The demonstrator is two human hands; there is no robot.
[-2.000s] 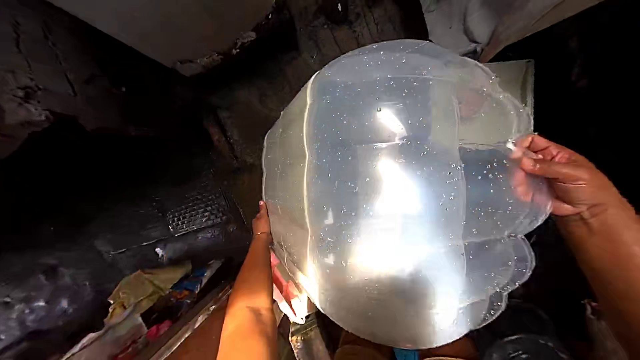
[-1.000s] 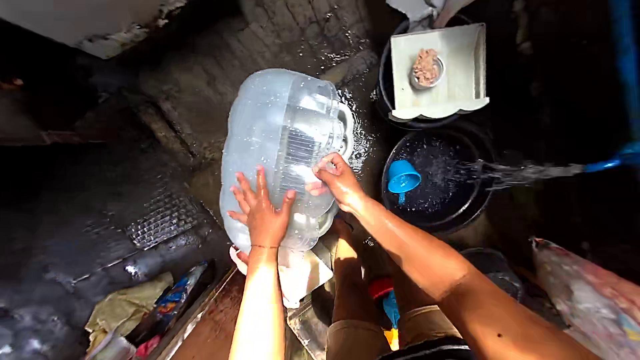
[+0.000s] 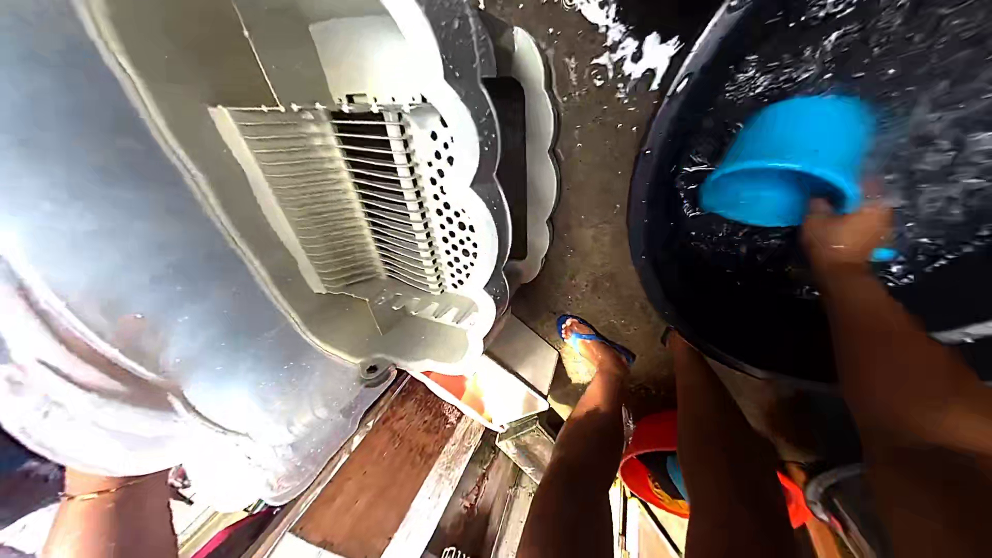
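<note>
A large plastic dish rack box (image 3: 403,325) with a scalloped rim, slotted rack and round drain holes fills the left side, open toward me. Its clear plastic lid (image 3: 178,287) stands raised at the far left. My left wrist (image 3: 116,504), with a thin bracelet, comes up at the lower left; the lid hides that hand's fingers. At the right, my right hand (image 3: 845,229) grips the handle of a blue plastic dipper (image 3: 798,155), blurred by motion. The dipper is tilted over the water in a big black tub (image 3: 651,232).
My feet, one in a blue flip-flop (image 3: 593,337), stand on the wet concrete floor (image 3: 589,194) between the rack and tub. Wooden planks (image 3: 380,473) and a light-coloured container (image 3: 511,387) lie below the rack. A red bucket (image 3: 651,457) stands between my legs.
My right hand has left the clear lid and taken hold of the blue dipper, which floated in the tub before. The lid has been lifted, baring the rack inside. The view is much closer.
</note>
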